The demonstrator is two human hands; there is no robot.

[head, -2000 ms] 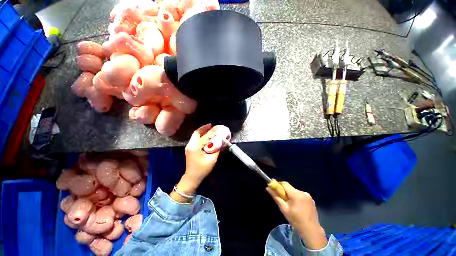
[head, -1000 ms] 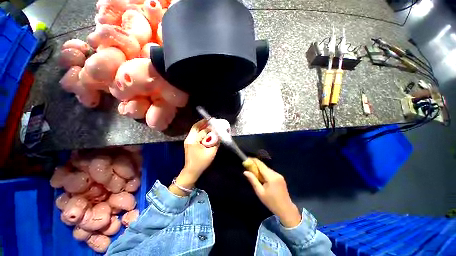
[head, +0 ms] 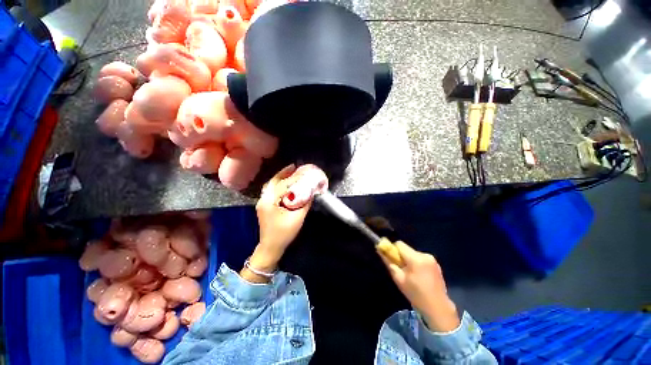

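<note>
My left hand (head: 279,219) holds a pink doll head (head: 305,185) at the bench's front edge, below the black drum-shaped device. A dark red opening shows on the head's near left side. My right hand (head: 421,279) grips the yellow wooden handle of a long-shafted metal tool (head: 347,214). The tool points up and left, and its tip end is at the right side of the head. The shaft is a little blurred, and I cannot tell whether the tip is inside the head.
A pile of doll heads (head: 160,100) lies left of the black device (head: 310,68). More heads fill a blue bin (head: 221,246) below. Two yellow-handled irons (head: 480,128) rest on a metal stand, with corded tools (head: 571,82) further right. Blue crates (head: 25,93) stand far left.
The tool crossed over the head one second ago; now my right hand has drawn back down and right, with the tip end at the head's right side. The head has turned slightly in my left hand.
</note>
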